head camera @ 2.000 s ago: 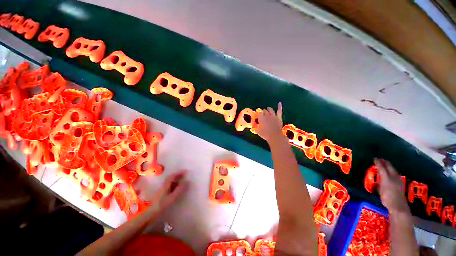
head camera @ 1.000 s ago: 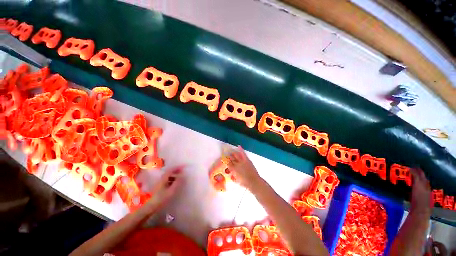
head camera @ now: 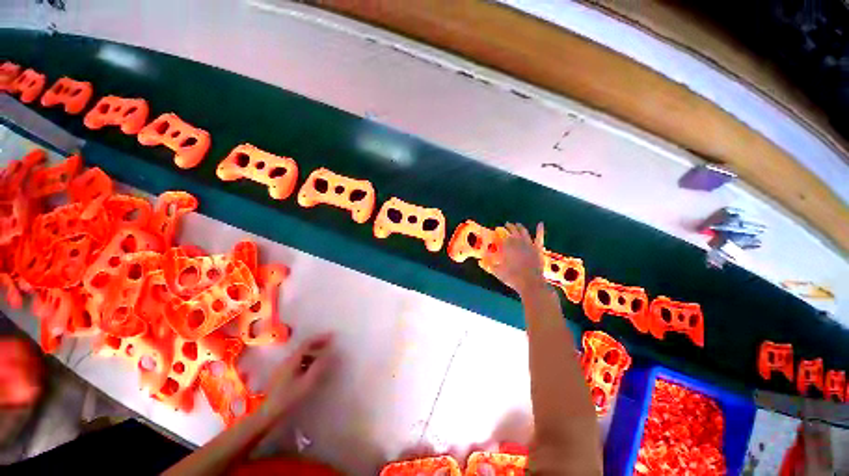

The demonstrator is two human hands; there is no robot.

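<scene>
A row of orange controller shells point(head camera: 411, 224) lies spaced along the dark green conveyor belt point(head camera: 372, 139). My right hand point(head camera: 521, 257) reaches over the belt, its fingers on or just above one shell point(head camera: 473, 243) and partly covering it; whether it grips the shell cannot be told. My left hand point(head camera: 303, 364) rests low over the white table, with fingers curled, right of the large shell pile point(head camera: 121, 270). A small dark spot shows by its fingers; I cannot tell whether it holds something.
A blue bin point(head camera: 632, 423) of small orange parts stands at the right, with a shell point(head camera: 603, 370) beside it. More shells point(head camera: 421, 466) lie at the bottom edge. Small grey objects point(head camera: 733, 231) lie on the white ledge beyond the belt. A grey bar point(head camera: 39, 124) is at the left.
My right hand has moved from the shell on the table out to the belt, and that shell is gone from the table. Another person's hand at the right has left the view.
</scene>
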